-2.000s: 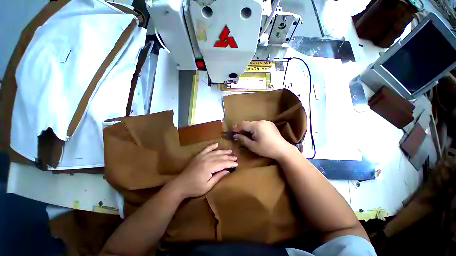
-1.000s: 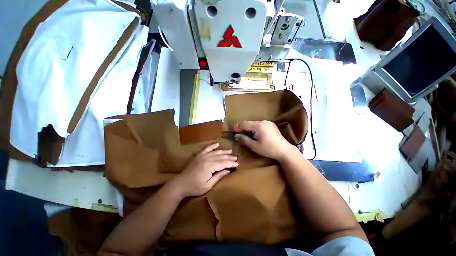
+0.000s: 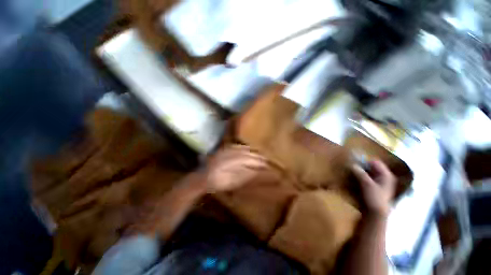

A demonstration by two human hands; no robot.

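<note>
The frame is strongly blurred. A brown bag panel (image 3: 317, 215) lies folded and creased in front of me, from the machine table down to my lap. My left hand (image 3: 234, 169) is at the panel's left part, fingers pointing right and seemingly flat; whether they touch it is unclear. My right hand (image 3: 377, 185) is raised at the panel's right part, its thumb and finger closed around small dark thread snips (image 3: 367, 166), only faintly visible. The reddish-brown leather patch cannot be made out clearly.
The white sewing machine head (image 3: 414, 88) with red marks is at the upper right, with a yellowish clamp (image 3: 385, 134) below. White lining pieces (image 3: 242, 27) lie at the top. A person in dark clothing (image 3: 48, 96) is at the left, near brown material (image 3: 107, 166).
The view has swung left and tilted, so machine and panel appear farther right. My left hand has moved away from my right hand, toward the panel's left side.
</note>
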